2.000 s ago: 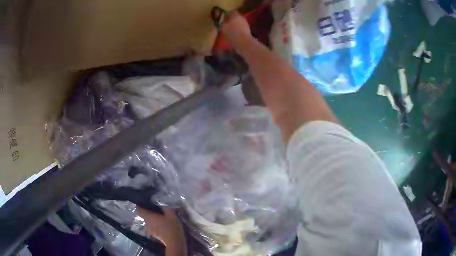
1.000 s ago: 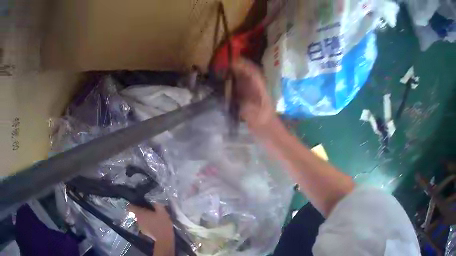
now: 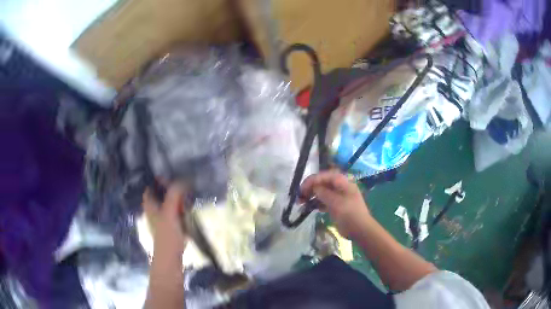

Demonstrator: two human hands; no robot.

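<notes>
My right hand (image 3: pixel 332 192) is closed around the lower part of a thin black clothes hanger (image 3: pixel 300 160), whose hook points up and away from me. More than one hanger may be in the hand; blur hides this. My left hand (image 3: pixel 164 208) is at the near side of the large clear sack (image 3: pixel 263 114), against dark cloth. A dark strip shows beside its fingers, and I cannot tell whether it holds it. Pale cream pieces (image 3: pixel 226 223) show between the hands.
Brown cartons (image 3: pixel 338 30) stand behind the sacks. A white and blue printed woven sack (image 3: pixel 380 136) is at the right, on the green floor (image 3: pixel 459 241) with white-tipped dark scraps (image 3: pixel 424 217). Purple cloth (image 3: pixel 39 175) lies at the left. Small plastic bags (image 3: pixel 498 114) are at the upper right.
The view has shifted. The long dark bar across the sack is gone from view. My right hand has come back towards me with the black hanger, which now shows clearly.
</notes>
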